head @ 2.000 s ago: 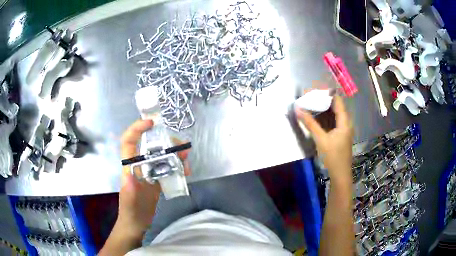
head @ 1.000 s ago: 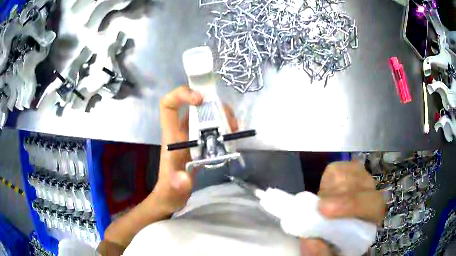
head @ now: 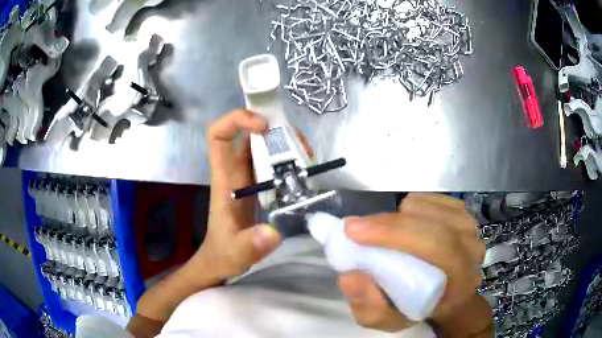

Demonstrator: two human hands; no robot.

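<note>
My left hand (head: 232,191) holds a white latch lever (head: 269,125) with its squarish cup end pointing away from me. A black cross pin (head: 327,166) sticks out on both sides of the lever, with a silver spring (head: 290,185) between. A bright wire bail (head: 305,204) lies across the near end. My right hand (head: 416,241) grips a translucent white squeeze bottle (head: 389,270), tilted, its nozzle at the bail and spring. The nozzle tip is partly hidden there, so contact cannot be told.
A tangled heap of wire bails (head: 376,46) lies at the back of the metal bench (head: 191,155). Lever assemblies (head: 89,99) lie at left. A pink-red tool (head: 528,97), thin rod (head: 562,135) and dark flat rectangle (head: 549,33) lie at right. Crates (head: 125,237) of parts stand below.
The bottle has moved left and up from beside the lever, its nozzle now at the spring end. Two seconds ago my right hand was at the bottle above the bench. The view has shifted right.
</note>
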